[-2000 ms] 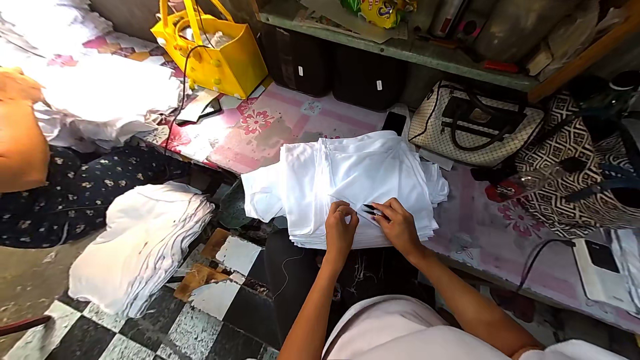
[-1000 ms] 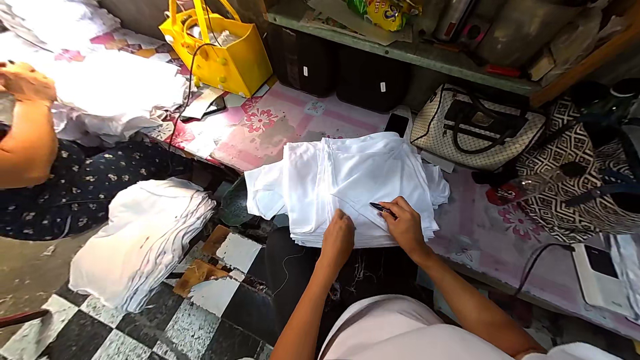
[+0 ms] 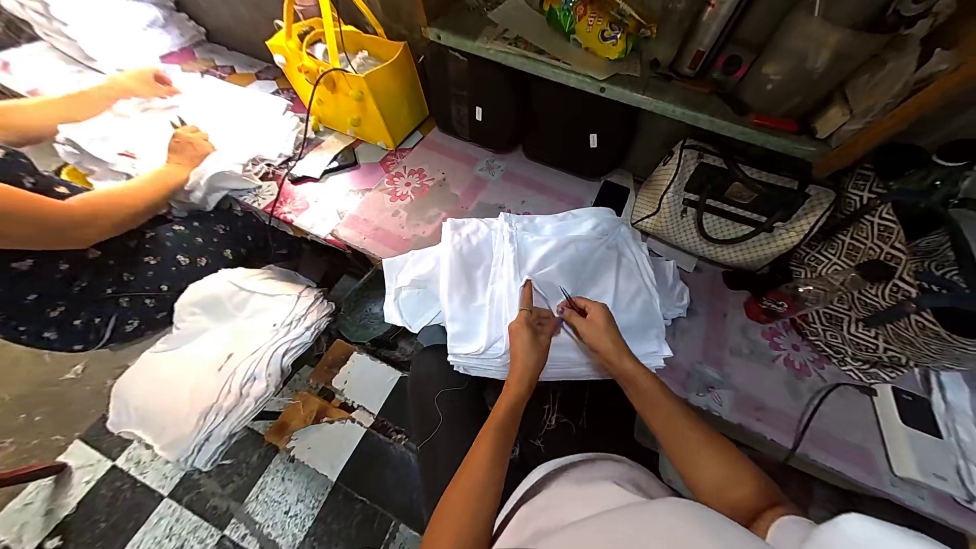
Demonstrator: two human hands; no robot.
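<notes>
A stack of white cloth pieces (image 3: 602,259) lies across my lap and the table edge. My left hand (image 3: 531,332) rests on its front part, index finger pointing forward and thumb side pinching a fold of the top cloth. Just to its right, my right hand (image 3: 593,328) holds a small pair of dark thread snips (image 3: 570,299), blades pointing up and left over the cloth. The fingertips of both hands nearly meet at the fold.
Beyond the stack stand a yellow bag (image 3: 374,91), dark boxes (image 3: 576,130) and a checked handbag (image 3: 732,202). A patterned bag (image 3: 869,282) is at right. Another pile of white cloth (image 3: 221,358) hangs at left, near a co-worker handling white cloth (image 3: 236,114).
My left index finger has straightened forward on the cloth, and the snips now point more upright. At the left, the co-worker's hands have come down onto the white cloth.
</notes>
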